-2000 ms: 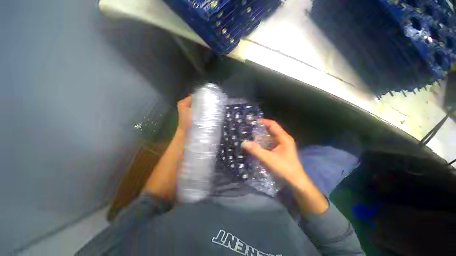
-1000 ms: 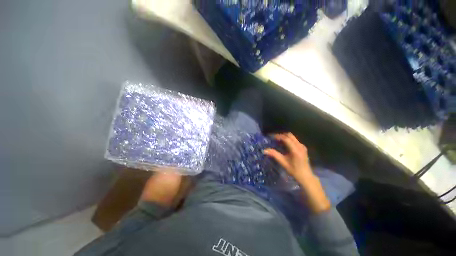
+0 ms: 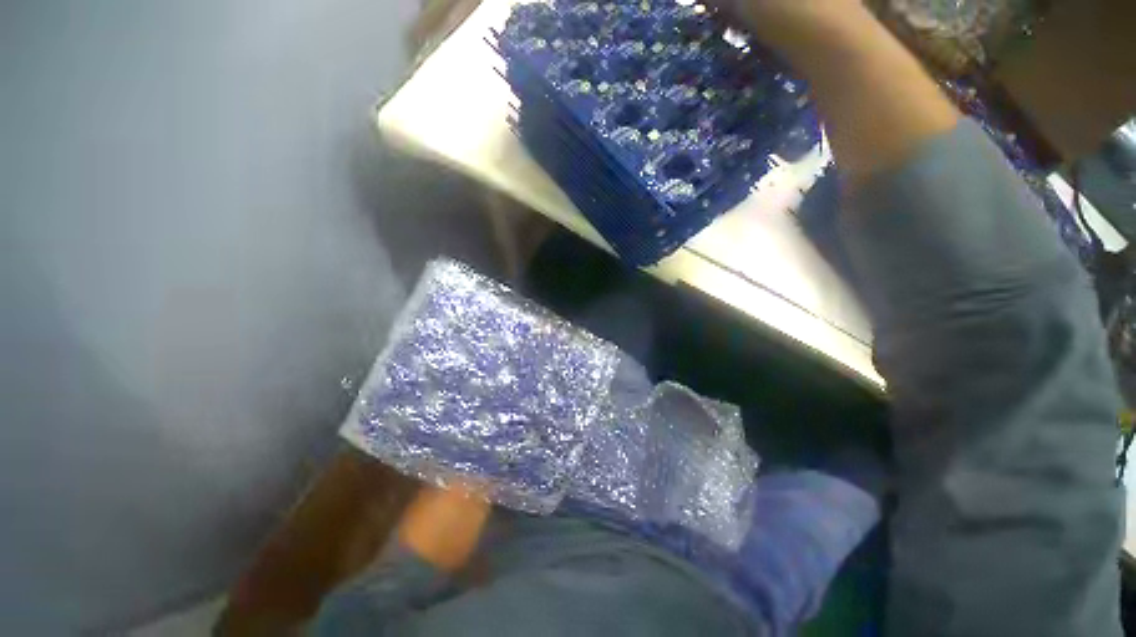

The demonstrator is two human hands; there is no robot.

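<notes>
A wrapped bundle of panels (image 3: 480, 380), silvery blue under clear bubble wrap, lies tilted over my lap. My left hand (image 3: 445, 528) holds it from below at its near edge; the fingers are hidden under the bundle. A loose tail of bubble wrap (image 3: 698, 467) runs from the bundle to the right over my lap, with no panel visible on it. My right arm reaches up across the bench; my right hand (image 3: 797, 31) is cut off by the top edge, beside a stack of PCB panels (image 3: 660, 112), and its fingers are not visible.
The white-topped bench (image 3: 455, 106) runs from upper left to lower right, its edge close beyond my lap. Another panel stack is mostly hidden behind my right sleeve. A brown cardboard box (image 3: 293, 541) stands at lower left. Dark cables show at the far right.
My right hand has left the blue panel area on my lap and moved up over the bench. The bundle in my left hand has shifted right and tilted. The wrap tail now shows without blue panels.
</notes>
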